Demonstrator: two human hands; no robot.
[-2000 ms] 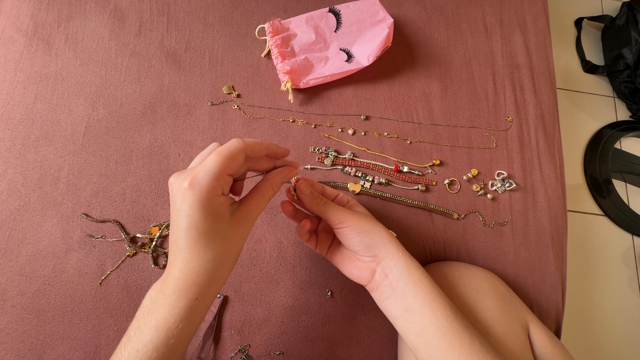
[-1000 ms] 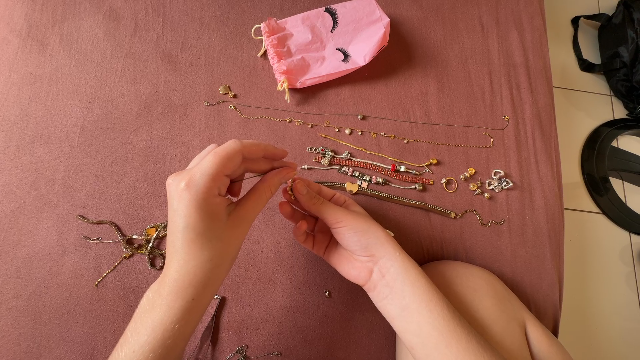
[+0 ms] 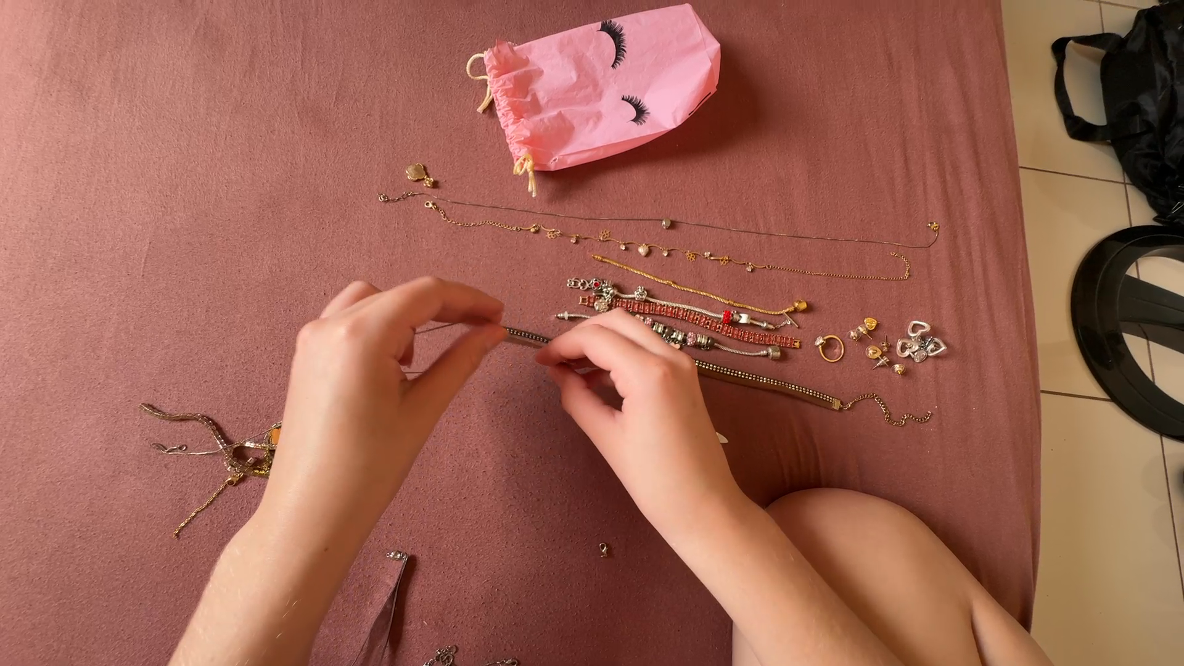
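My left hand (image 3: 388, 361) has thumb and forefinger pinched on the end of a narrow dark beaded band (image 3: 525, 337), with a thin strand trailing on its left side. The fingertips of my right hand (image 3: 629, 398) close at the band's right side, near its lower layer. Behind the right hand lie a silver charm bracelet (image 3: 684, 337), a red stone bracelet (image 3: 703, 319) and a gold chain bracelet (image 3: 694, 287). A studded band with a chain end (image 3: 786, 384) runs out from behind that hand. Two long fine necklaces (image 3: 666, 250) stretch above them.
A pink drawstring pouch (image 3: 610, 88) lies at the top. A ring (image 3: 830, 349), small earrings (image 3: 874, 351) and heart charms (image 3: 922, 342) sit at right. Tangled chains (image 3: 236, 453) are at left, a small clasp (image 3: 604, 549) below. The bed's edge, tiled floor and black bag (image 3: 1142, 111) are at right.
My right hand has turned palm down and its fingertips have moved right, apart from the left hand's. A dark band now shows between the two hands. The left hand keeps its pinch.
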